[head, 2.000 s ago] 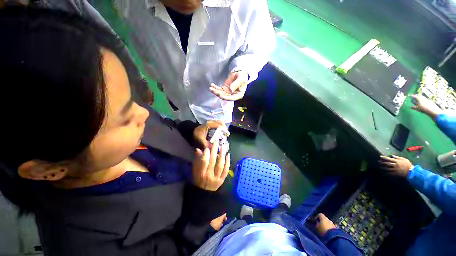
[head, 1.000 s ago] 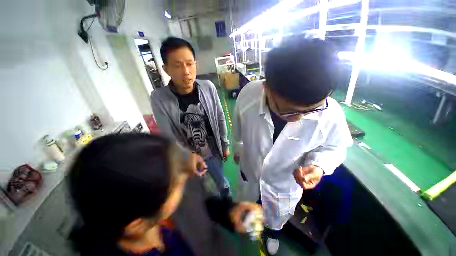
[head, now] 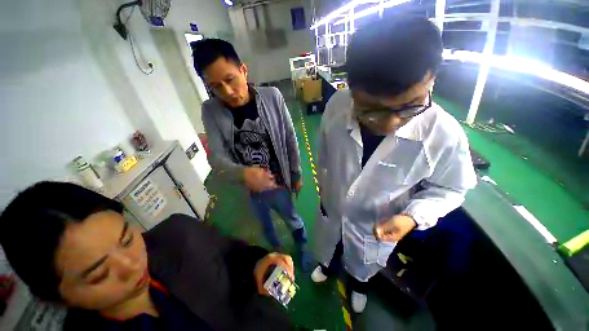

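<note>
A small whitish electronic assembly (head: pixel 281 286) with silver, dark and yellow details is held in one hand of the person in a dark jacket, at the bottom left of centre. Neither of my own hands is in the picture. What, if anything, my hands hold cannot be seen.
A person in a white coat (head: pixel 387 174) stands in front, one hand raised. A person in a grey cardigan (head: pixel 284 129) stands behind. The green-topped bench (head: pixel 510 239) runs along the right. A grey cabinet (head: pixel 161 187) carries small items at left. Yellow-black tape (head: pixel 310 152) marks the floor.
The view has swung up from the bench and stool, then slightly right. The person in the dark jacket now faces more toward me, and the assembly has moved left in view.
</note>
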